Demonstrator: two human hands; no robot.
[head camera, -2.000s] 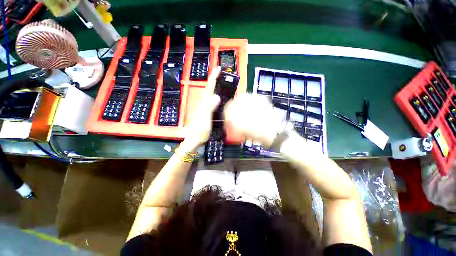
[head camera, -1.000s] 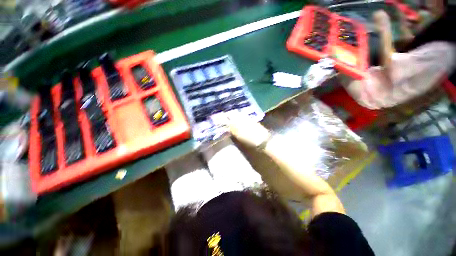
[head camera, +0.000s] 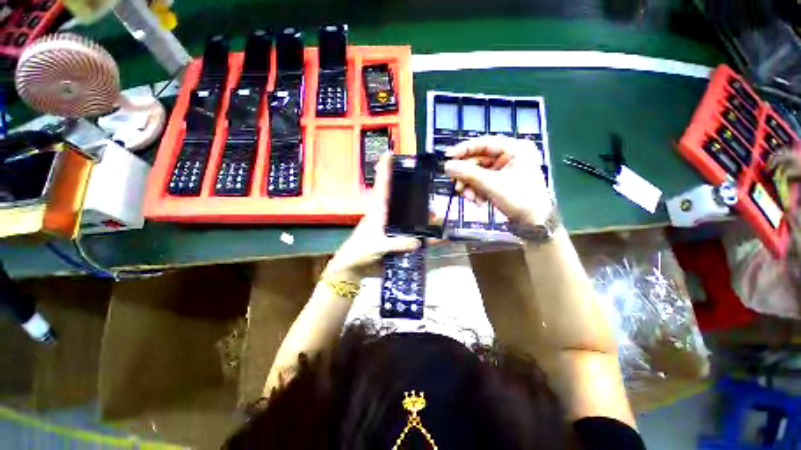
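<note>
My left hand (head camera: 362, 246) holds an open black flip phone (head camera: 404, 279) upright above my lap, its keypad below and dark screen above. My right hand (head camera: 502, 180) is at the right side of the screen. It pinches a thin dark-edged panel (head camera: 446, 209) by its top, beside the phone; whether the panel touches the screen I cannot tell. The orange-red phone tray (head camera: 338, 164) lies behind my left hand, with several open phones and two closed ones. The white lens tray (head camera: 546, 145) lies behind my right hand, which partly hides it.
A pink fan (head camera: 68, 76) and a white and orange box (head camera: 114, 189) stand at left. Dark tweezers (head camera: 590, 169), a white tag (head camera: 638, 188) and a small white bottle (head camera: 696, 206) lie at right. Another orange-red tray (head camera: 703, 132) is beyond, near another person's hand. Clear film fills a carton below.
The view has swung back left from the lens tray. My right hand has moved from that tray to the phone screen, now with a thin panel. My left hand and the open phone are in view again.
</note>
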